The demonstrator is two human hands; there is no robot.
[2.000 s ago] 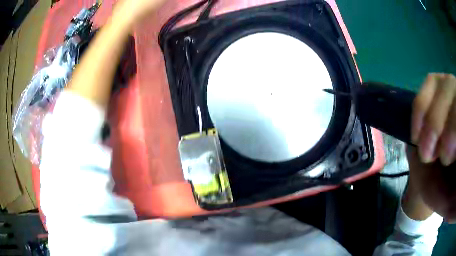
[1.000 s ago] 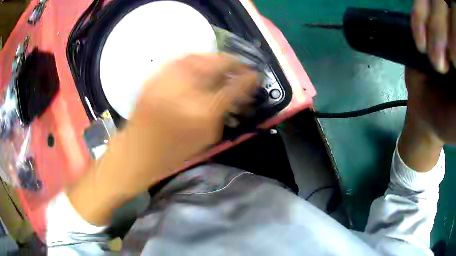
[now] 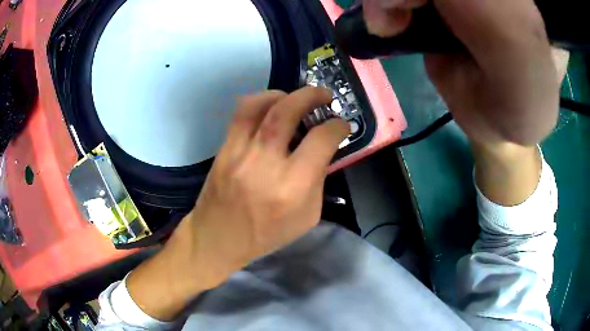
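Note:
The black housing (image 3: 165,194) lies on the red-pink surface, with the pale round disc (image 3: 181,84) in its ring. The power supply board (image 3: 107,197) sits at its near left corner. The control board (image 3: 336,84) lies at its right corner. My left hand (image 3: 265,161) is over that corner, its fingertips on the board's near part; whether they pinch anything is hidden. My right hand (image 3: 491,71) is closed around the black electric screwdriver (image 3: 401,32) above the right edge. The screwdriver's bit is not visible.
The red-pink surface (image 3: 45,252) shows at the left, with a dark tray-like thing (image 3: 16,97) and part of a clear plastic bag (image 3: 10,220) on it. The green bench (image 3: 446,200) is at the right. A black cord (image 3: 424,132) crosses its edge.
The view has shifted over the housing. The left hand, first at the upper left, is now at the control board's corner. The screwdriver has moved left, close to the housing's right edge.

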